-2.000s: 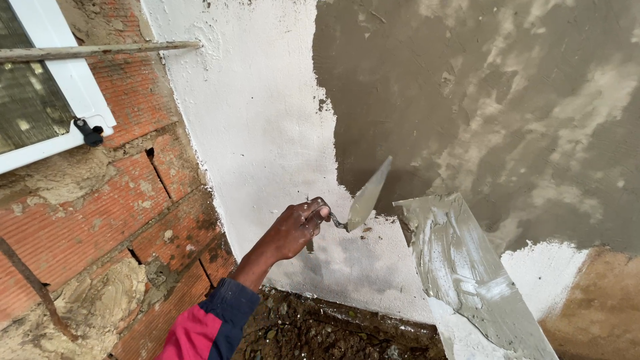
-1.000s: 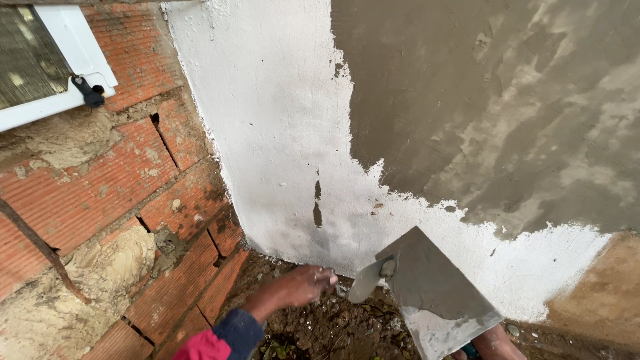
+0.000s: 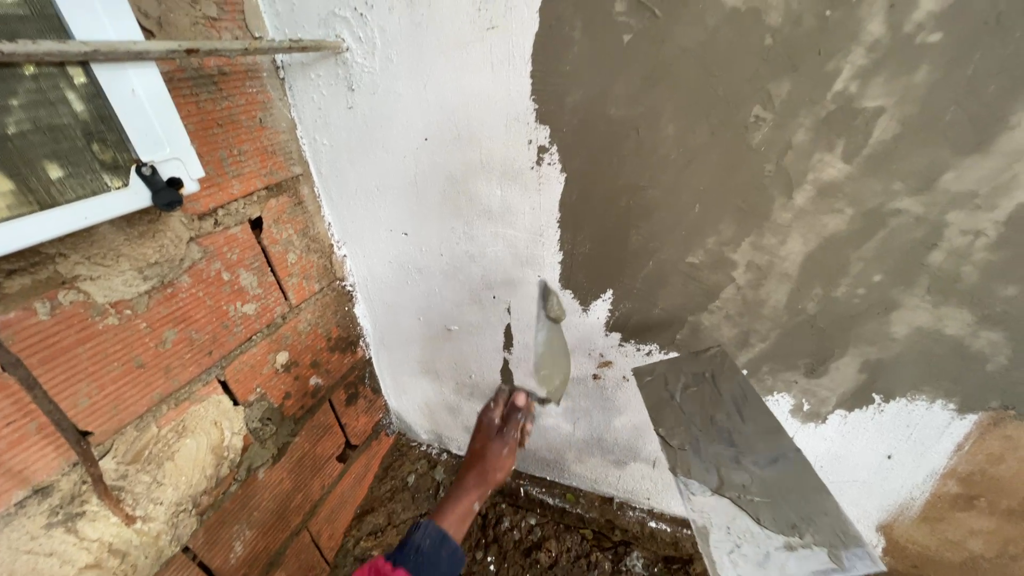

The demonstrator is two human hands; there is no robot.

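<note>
My left hand (image 3: 498, 428) grips a small pointed trowel (image 3: 552, 360) by its handle, low in front of the white-coated wall (image 3: 432, 200). The blade points up, with a lump of grey mortar (image 3: 553, 305) near its tip. Just above my fingers, a narrow grey streak (image 3: 507, 352) marks the white surface. To the right is a flat rectangular board (image 3: 744, 448), largely covered in wet grey mortar, with a whitish lower-left part. My right hand is out of view. Grey mortar (image 3: 640, 184) covers the upper right of the wall, with a ragged edge against the white.
A red hollow-brick wall (image 3: 136, 344) meets the white wall at a corner on the left. It holds a white-framed window (image 3: 138, 104). A thin pole (image 3: 176, 50) crosses at upper left, and a rusty bar (image 3: 68, 432) sticks out lower down. Wet, dark soil (image 3: 552, 536) lies below.
My left hand has raised the trowel from beside the mortar board to in front of the white wall. My right hand, seen at the board one second ago, has left the view.
</note>
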